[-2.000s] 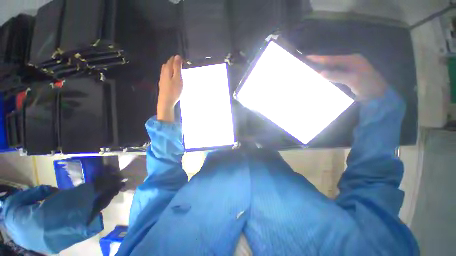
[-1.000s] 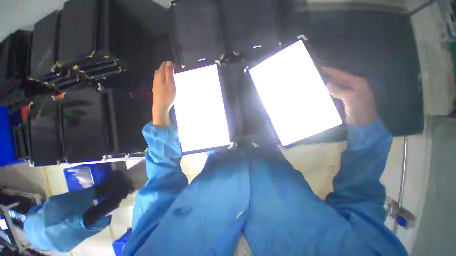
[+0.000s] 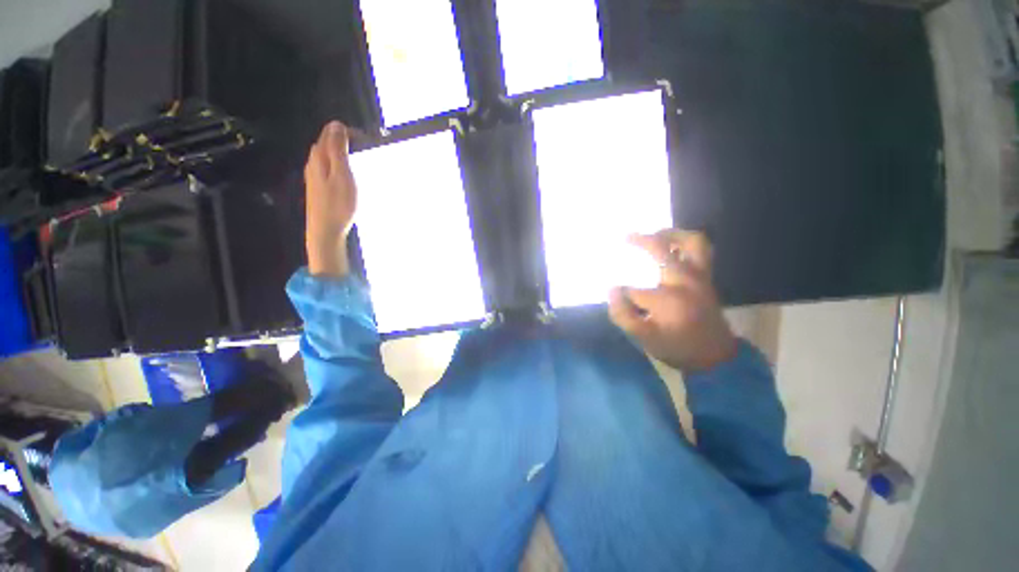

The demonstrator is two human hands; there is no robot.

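Observation:
Two tablets with bright white screens lie side by side in front of me, the left one (image 3: 419, 232) and the right one (image 3: 603, 196). Pale bits show at their corners. My left hand (image 3: 331, 201) lies along the left tablet's left edge, fingers together and pointing away from me. My right hand (image 3: 676, 296) is over the lower right part of the right tablet, fingers bent and apart, with a fingertip over the screen. Glare hides whether it touches. Two more lit tablets, one behind the left (image 3: 413, 62) and one behind the right (image 3: 550, 43), are cut off by the top edge.
Dark stacked tablets (image 3: 168, 268) stand at the left, with more stacks (image 3: 145, 67) behind them. A dark green mat (image 3: 816, 168) covers the bench at right. Another person's blue sleeve (image 3: 134, 469) shows at the lower left, near a blue bin (image 3: 175, 378).
The right tablet has turned from tilted to nearly straight. My right hand has moved from its right edge to over its lower part. The two tablets behind have lit up white.

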